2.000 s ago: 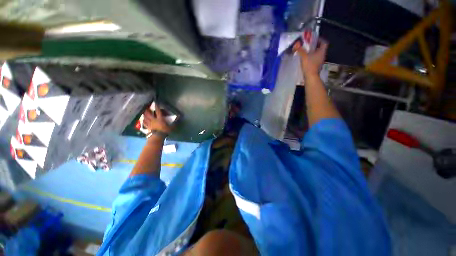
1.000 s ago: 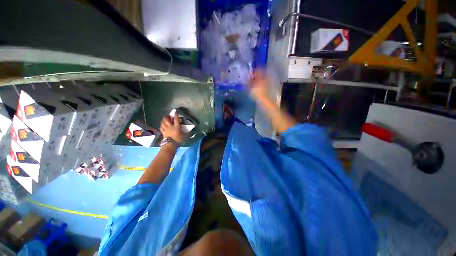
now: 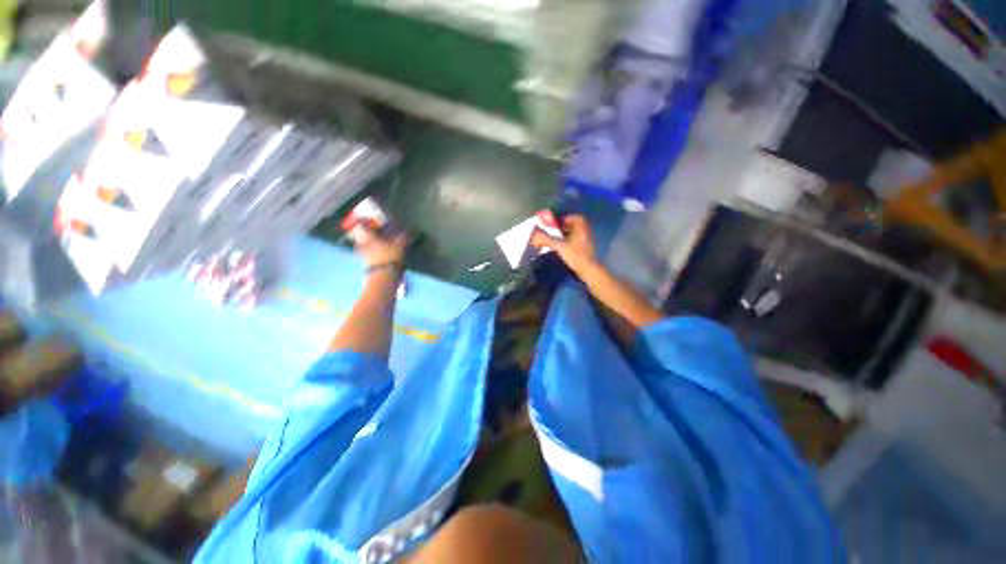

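The picture is blurred. My left hand (image 3: 382,245) is at the right end of the stack of boxes (image 3: 210,176), with its fingers on a retail box (image 3: 364,215) that shows white and red. My right hand (image 3: 570,245) holds another white retail box (image 3: 516,240) with a red corner over the front right part of the green bench top (image 3: 469,182). The box's far side is hidden by my fingers. The stack stands in tiers, with orange device pictures facing left.
A blue bin (image 3: 651,121) with whitish scrap is beyond my right hand. The machine with dark panels (image 3: 800,286) and a yellow-orange bracket (image 3: 960,204) is at right, near a red handle (image 3: 958,357). A loose box pile (image 3: 226,278) is below the stack.
My right hand has moved from near the bin and machine to the bench, now with a box in it. My left hand has moved left to the stack's end. The view has tilted.
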